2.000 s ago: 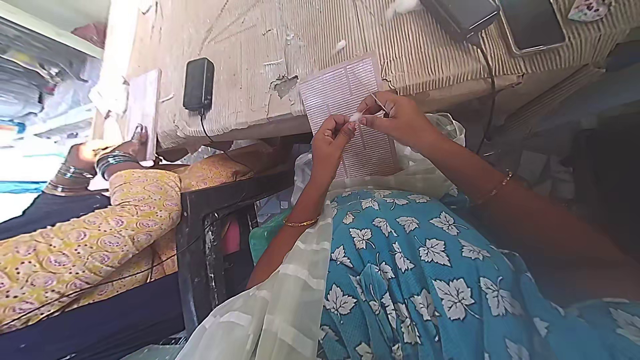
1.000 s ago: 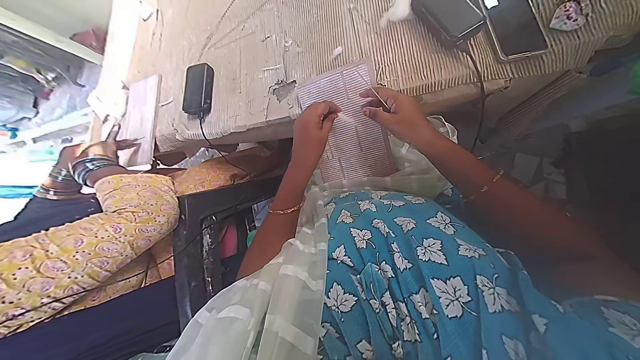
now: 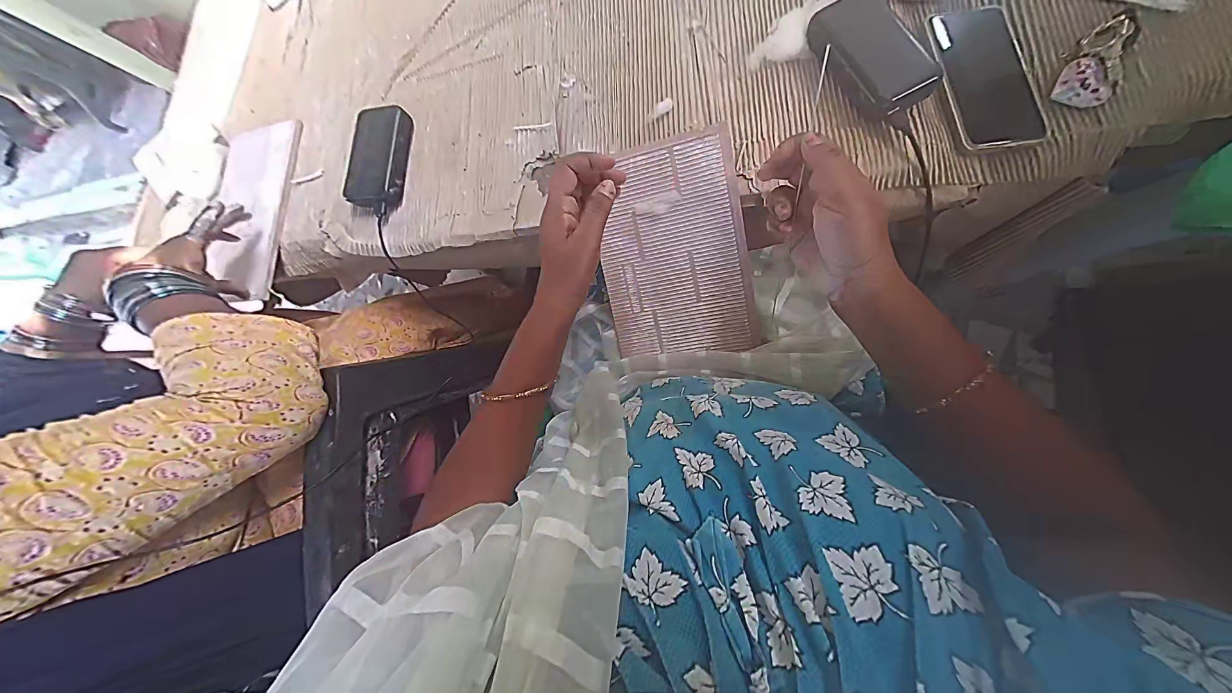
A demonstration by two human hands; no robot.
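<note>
A ribbed, pale pinkish rectangular panel [image 3: 679, 260] leans from my lap onto the table edge. My left hand [image 3: 580, 217] is at its upper left corner, thumb and fingertips pinched together; whether something small or a thread is between them is not clear. To the right of the panel, my right hand [image 3: 833, 212] is raised with curled fingers around a thin stick or needle [image 3: 821, 82] that points up. A small white tuft [image 3: 656, 204] lies on the panel's upper part.
On the corrugated-covered table [image 3: 481, 125] lie a black power bank-like box [image 3: 378, 156], a larger black device [image 3: 874, 53] with a cable, a smartphone [image 3: 988, 77], a heart-shaped keychain [image 3: 1085, 79] and white fluff [image 3: 782, 37]. At left, another person's hand [image 3: 197, 245] touches a similar panel [image 3: 252, 207].
My hands, together over the panel two seconds ago, have moved apart, the right one to the right of the panel. The other person's hand has shifted on the left panel.
</note>
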